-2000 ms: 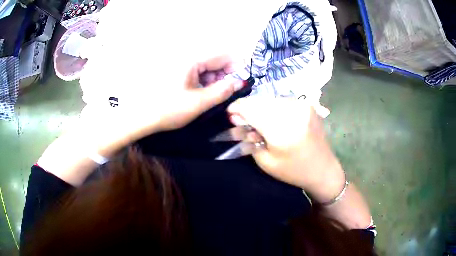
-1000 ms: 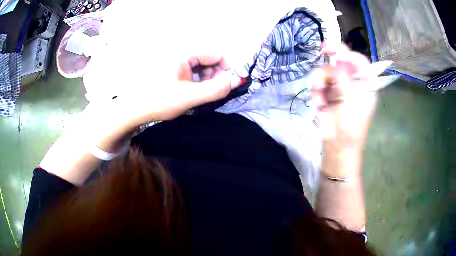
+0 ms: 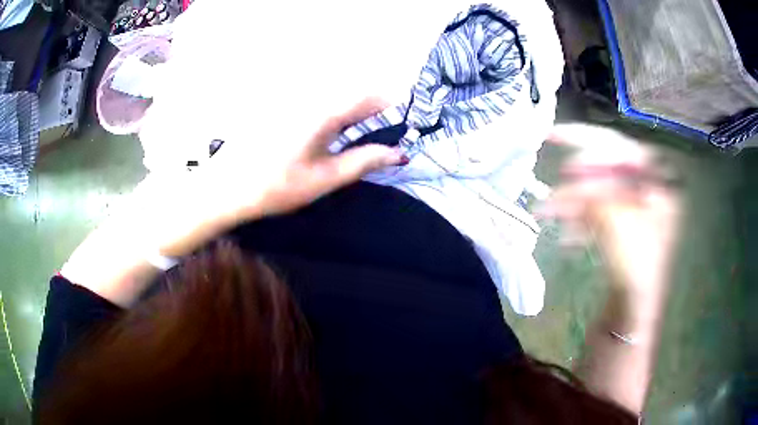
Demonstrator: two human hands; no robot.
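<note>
The striped garment [image 3: 474, 83] lies bunched on the white cloth [image 3: 249, 58] over my lap, with dark trim [image 3: 517, 37] around its rounded end. My left hand [image 3: 337, 162] holds the near edge of the striped cloth and a dark part between thumb and fingers. My right hand [image 3: 611, 187] is to the right, off the cloth and strongly blurred; what it holds cannot be made out. A thin dark thread [image 3: 507, 214] runs over the white cloth towards the right hand. No needle can be seen.
A pinkish tub [image 3: 123, 95] stands at the upper left, with a box of small round tops [image 3: 150, 15] beyond it. A blue-edged grey-brown bin [image 3: 677, 62] is at the upper right, with striped cloth [image 3: 735, 129] at its corner. Green floor [image 3: 706, 274] shows on both sides.
My right hand was near my left hand, then moved out to the right and is now lower and farther out. My left hand's fingers have spread more over the striped edge.
</note>
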